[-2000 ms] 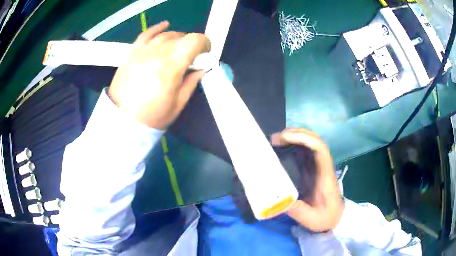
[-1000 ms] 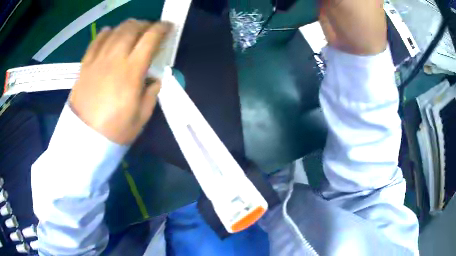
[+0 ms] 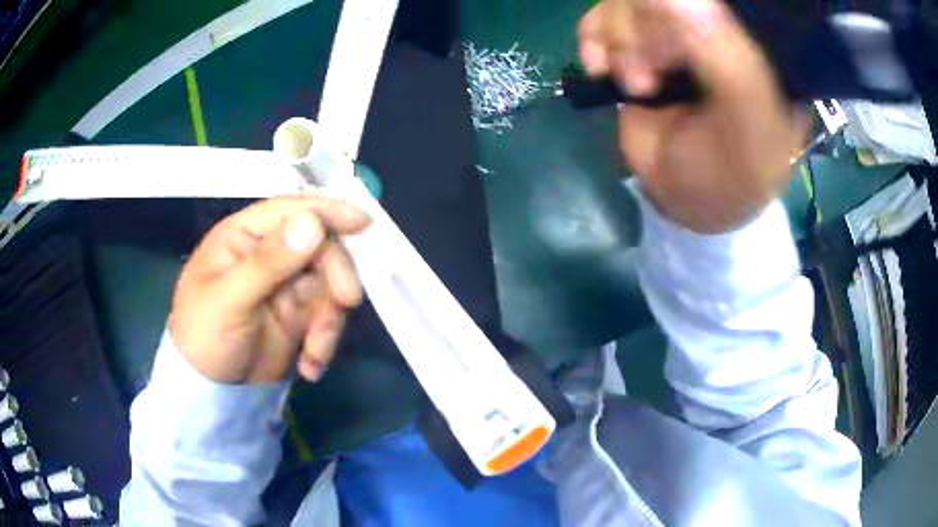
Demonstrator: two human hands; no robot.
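Note:
A white three-armed assembly (image 3: 437, 335) lies on the black jig (image 3: 427, 185), its slotted faces up, with orange tips on the left and near arms. The white hub tube (image 3: 298, 142) stands up where the arms meet, its open end showing. My left hand (image 3: 269, 278) is at the near side of the hub, fingertips at the base of the near arm; whether it pinches anything is unclear. My right hand (image 3: 710, 113) is closed around the black electric screwdriver (image 3: 658, 91), whose tip points left toward the screw pile (image 3: 499, 86). The hand is slightly blurred.
White hub tubes (image 3: 64, 480) stand in rows on the black ribbed tray (image 3: 62, 329) at the left. Stacked white-edged sheets (image 3: 882, 340) are at the far right. A curved white edge (image 3: 185, 64) runs across the upper left. Yellow-green tape marks the green surface.
The view has shifted left-to-right over the bench. My left hand has moved down off the hub, uncovering the tube. My right hand left the near arm's tip and now holds the screwdriver.

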